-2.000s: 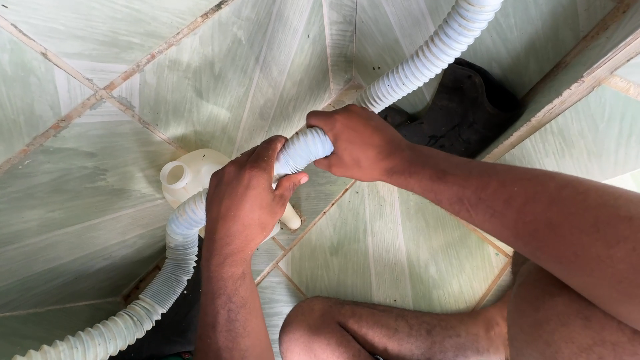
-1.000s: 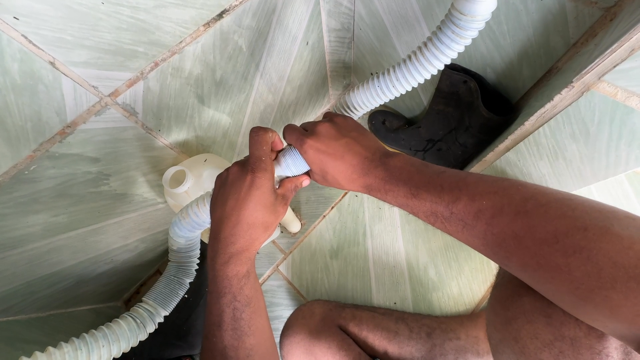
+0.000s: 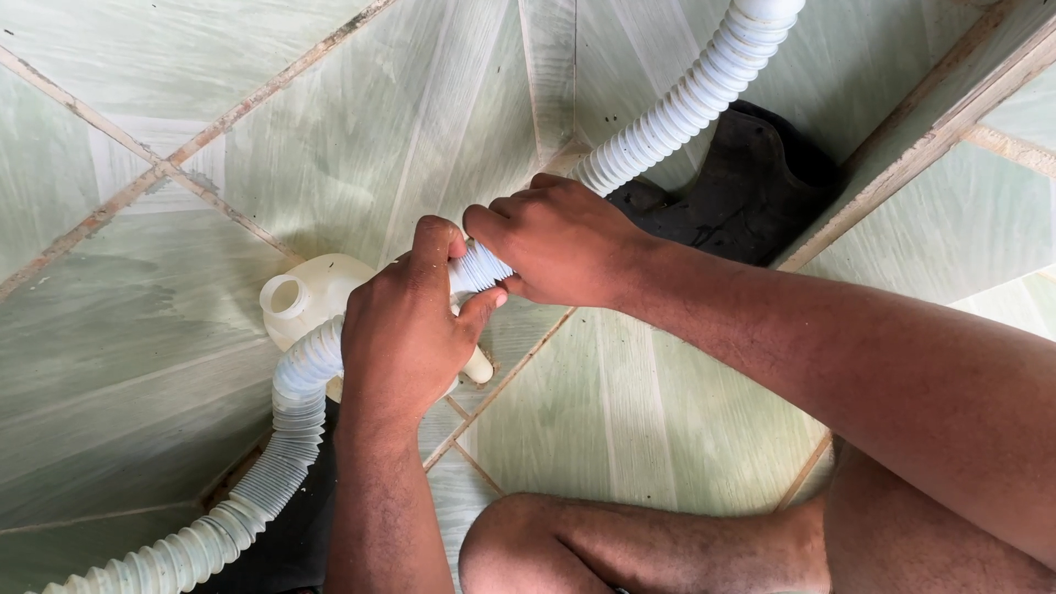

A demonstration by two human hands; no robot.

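A white corrugated plastic drain hose (image 3: 672,124) runs from the top right, through both hands, and down to the lower left. My left hand (image 3: 412,318) grips it near the middle, thumb and index finger pinching around it. Close beside it, my right hand (image 3: 565,243) is closed over the same hose, palm down. Between the two hands a short ribbed stretch shows, tightly compressed. Whether the hose is one piece or joined under the fingers I cannot tell. Behind my left hand stands a translucent plastic jug (image 3: 318,285) with an uncapped mouth.
A short cream pipe stub (image 3: 478,365) rises from the tiled floor (image 3: 610,412) below my hands. A black rubber boot (image 3: 734,190) lies by a tiled ledge (image 3: 932,132) on the right. Another dark object (image 3: 289,520) is under the hose at lower left. Tiled walls meet behind.
My hands are closer together on the hose than two seconds ago, my right hand having moved left toward my left hand. Less of the hose shows between them.
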